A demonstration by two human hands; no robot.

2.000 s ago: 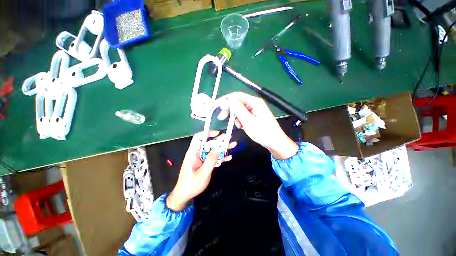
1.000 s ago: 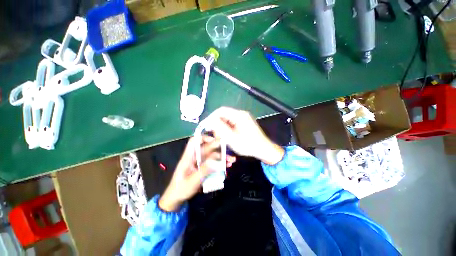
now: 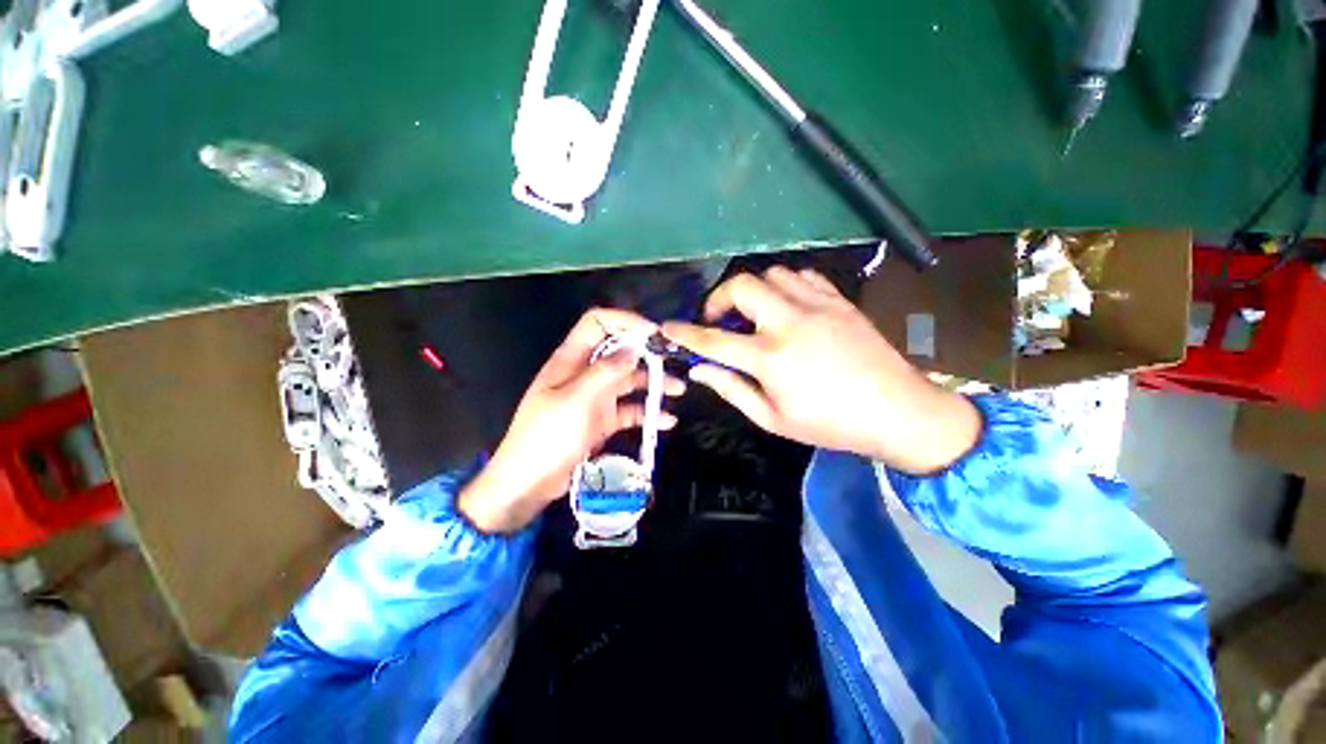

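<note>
My left hand [image 3: 560, 422] holds a white loop-shaped housing half [image 3: 612, 494] over my lap by its upper end. Its solid round end hangs down and shows a blue patch. My right hand [image 3: 829, 371] is shut on small flush cutters [image 3: 673, 349]; their dark jaws are at the loop's upper end, and the fingers cover most of the handles. Another white loop housing [image 3: 564, 153] lies on the green mat above my hands, its top cut off by the picture edge.
A mallet [image 3: 865, 182] lies by the mat's front edge. A clear capsule-like item [image 3: 263, 172] and white housings [image 3: 44, 160] are at left. Two grey screwdrivers [image 3: 1108, 44] are at upper right. Below the bench are cartons [image 3: 189, 465] and red stools [image 3: 1236, 327].
The view has tilted down and closer. My right hand has taken the blue-handled cutters from the mat to the loop's upper end. The loop's blue-patched side shows again.
</note>
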